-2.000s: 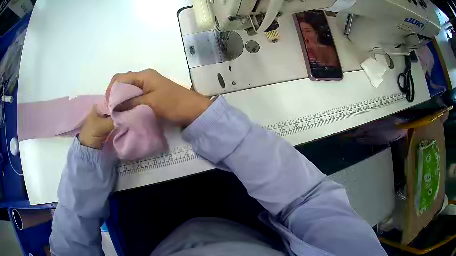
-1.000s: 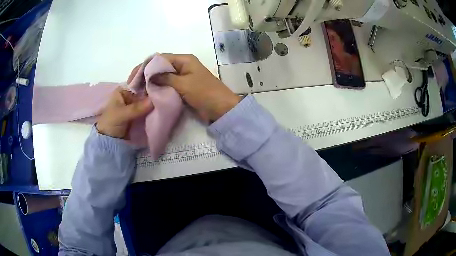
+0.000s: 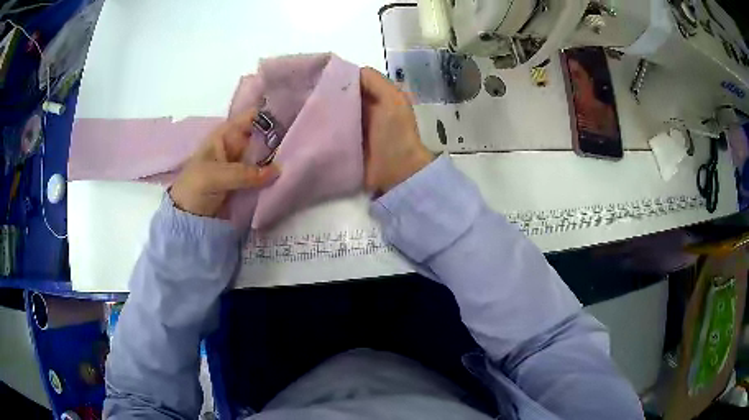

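Note:
A dusty pink fabric piece (image 3: 316, 152) is spread open between my hands above the white table, with a long strip of it lying flat to the left. A small dark metal item (image 3: 266, 129) shows on the fabric by my left fingertips; I cannot tell exactly what it is. My left hand (image 3: 218, 168) grips the fabric's left side, thumb and fingers around its edge. My right hand (image 3: 391, 131) holds the fabric's right side, its fingertips partly hidden behind the cloth.
A cream sewing machine (image 3: 558, 25) stands at the upper right. A phone (image 3: 592, 102) with a lit screen lies by it, then a white scrap (image 3: 668, 154) and black scissors (image 3: 709, 182). Ruler marks (image 3: 320, 246) run along the front edge. A cluttered blue tray (image 3: 57, 225) is at the left.
The bunched pink fabric is now opened out and wider, and the metal item shows. My right hand has moved away from my left. The whole view has shifted, with the table lying further right.

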